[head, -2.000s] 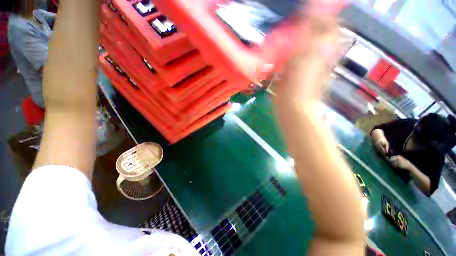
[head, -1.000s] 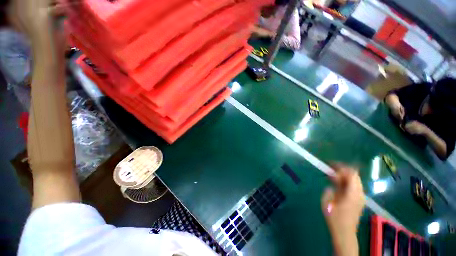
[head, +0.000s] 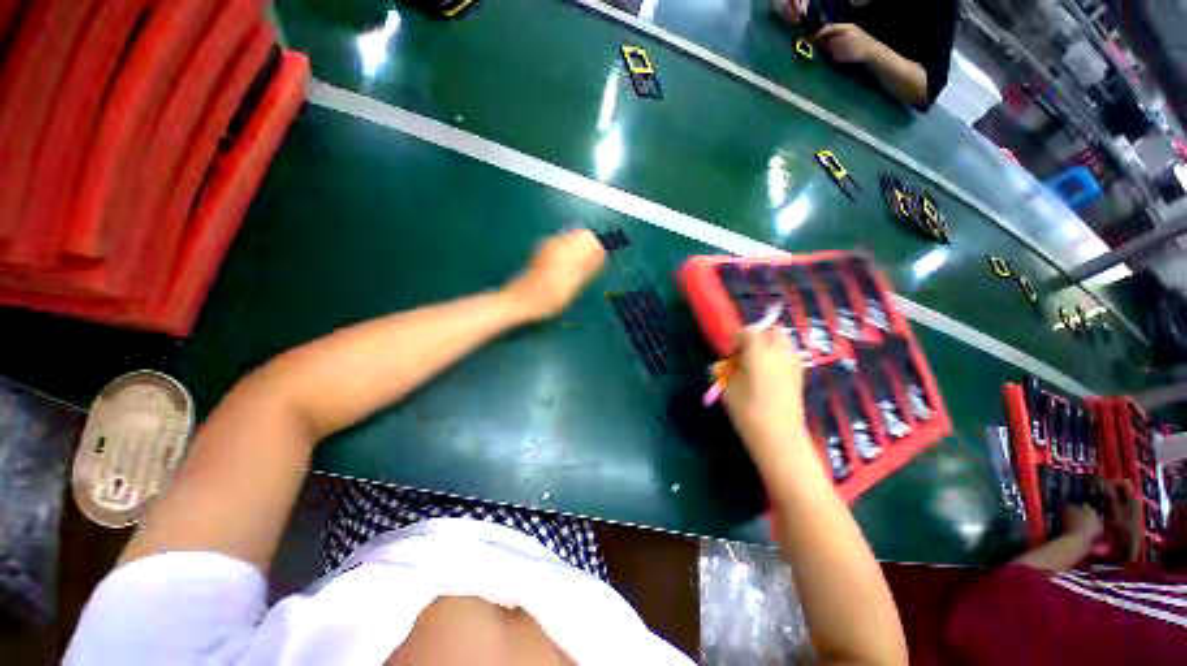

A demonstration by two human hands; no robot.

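A red-orange phone tray [head: 911, 341] with two rows of open black phones lies at an angle right of centre; I cannot tell whether it rests flat on the bench. My right hand [head: 765, 384] is over its left part, closed round a thin pick-up tool [head: 720, 380] with an orange body and pink end. My left hand [head: 566, 271] is blurred with fingers curled, beside small black adhesive pads [head: 612, 239]; whether it holds anything is unclear. A grid of more dark pads [head: 641, 328] lies on the bench between hand and tray.
Stacked red trays [head: 111, 156] stand at left, above a beige stool [head: 130, 449]. A pale line [head: 495, 159] crosses the green bench. Yellow-and-black frames [head: 641, 72] lie beyond it. One person sits opposite; another works at right over red trays [head: 1022, 455].
The view has swung right. My left hand has come down from the stack to the pads. My right hand is now over the tray with the tool, and the tray is closer in view.
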